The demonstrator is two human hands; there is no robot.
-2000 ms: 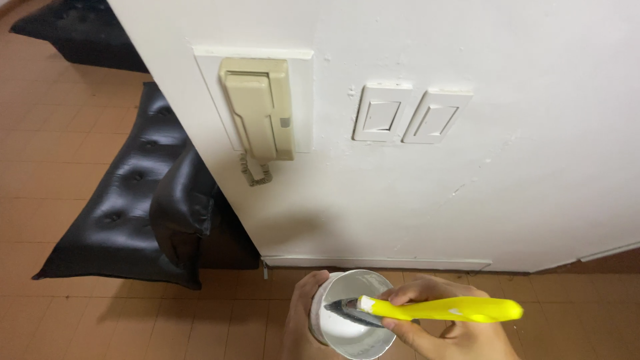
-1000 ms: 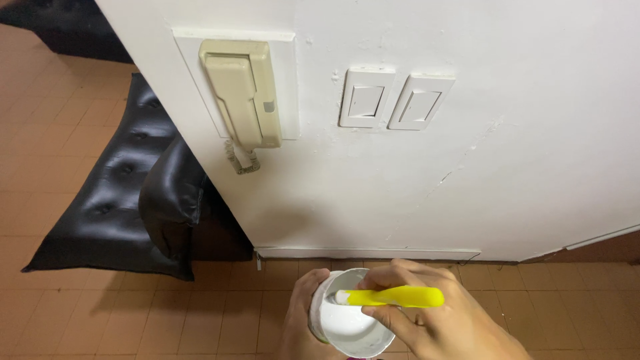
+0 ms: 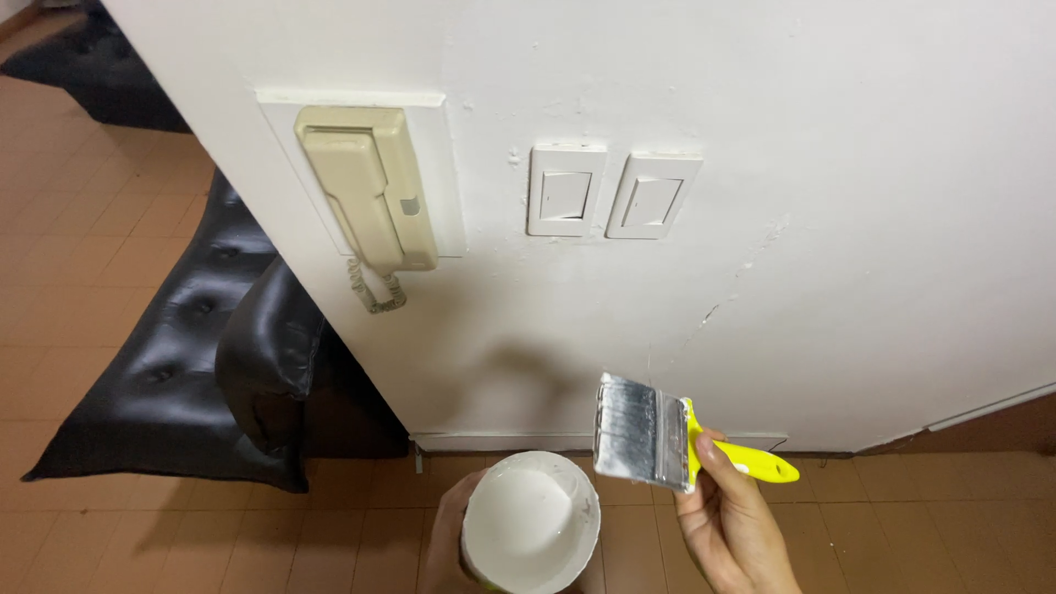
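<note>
My right hand [image 3: 730, 516] grips a wide paintbrush [image 3: 648, 433] by its yellow plastic handle. The dark bristles point left and carry white paint along their tips. To the left of the brush, my left hand [image 3: 450, 536] is wrapped around a round tub of white paint [image 3: 528, 520], seen from above; most of its fingers are hidden behind the tub. Brush and tub are apart. Both are low in view, in front of a white wall [image 3: 825, 148] that shows a thin crack and small rough spots.
A beige intercom handset [image 3: 363, 190] with a coiled cord hangs on the wall, with two white light switches [image 3: 567, 194] [image 3: 654, 196] to its right. A black tufted leather seat [image 3: 190, 330] stands left of the wall's edge on the brown tiled floor [image 3: 107, 264].
The brush, over the tub's mouth in both earlier frames, is now out to the right of it with its bristles in plain view. My left hand still holds the tub.
</note>
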